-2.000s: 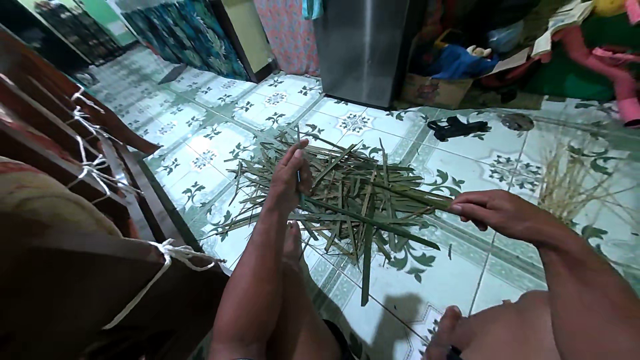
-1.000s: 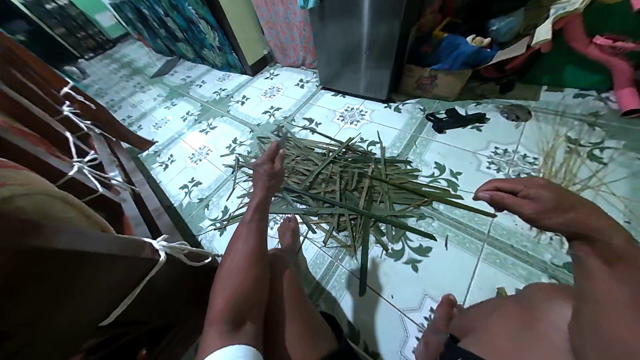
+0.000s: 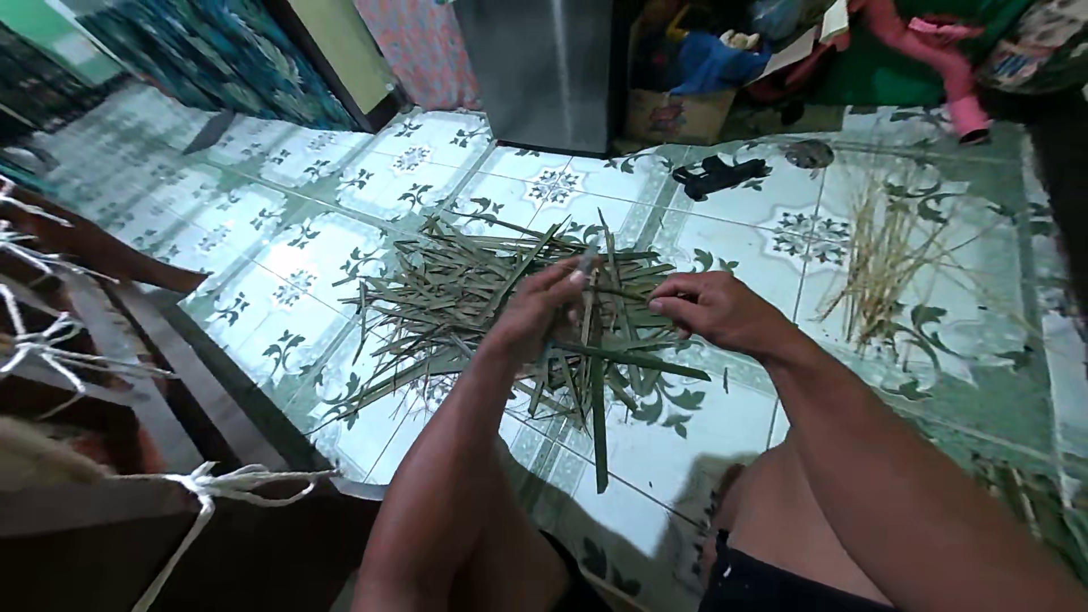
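Observation:
A loose pile of narrow green leaf strips [image 3: 459,289] lies on the tiled floor in front of me. My left hand [image 3: 544,302] is over the pile, its fingers closed around a small object with a pale, blade-like tip [image 3: 588,259], too blurred to name. Just to its right, my right hand [image 3: 701,308] pinches the end of one thin strip [image 3: 620,292] between thumb and fingertips; that strip runs toward my left hand. Below both hands a longer, wider green strip [image 3: 600,425] sticks out of the pile toward my feet.
Thin straw-coloured fibres [image 3: 884,263] lie on the floor at right. Beyond the pile are a black object [image 3: 721,177], a round flat item [image 3: 809,154], a cardboard box [image 3: 676,116] and a grey cabinet-like appliance [image 3: 544,76]. Dark wooden furniture with white cord ties [image 3: 204,486] stands at left.
My right hand has moved left, closer to my left hand, from where it was a second ago at the pile's right side.

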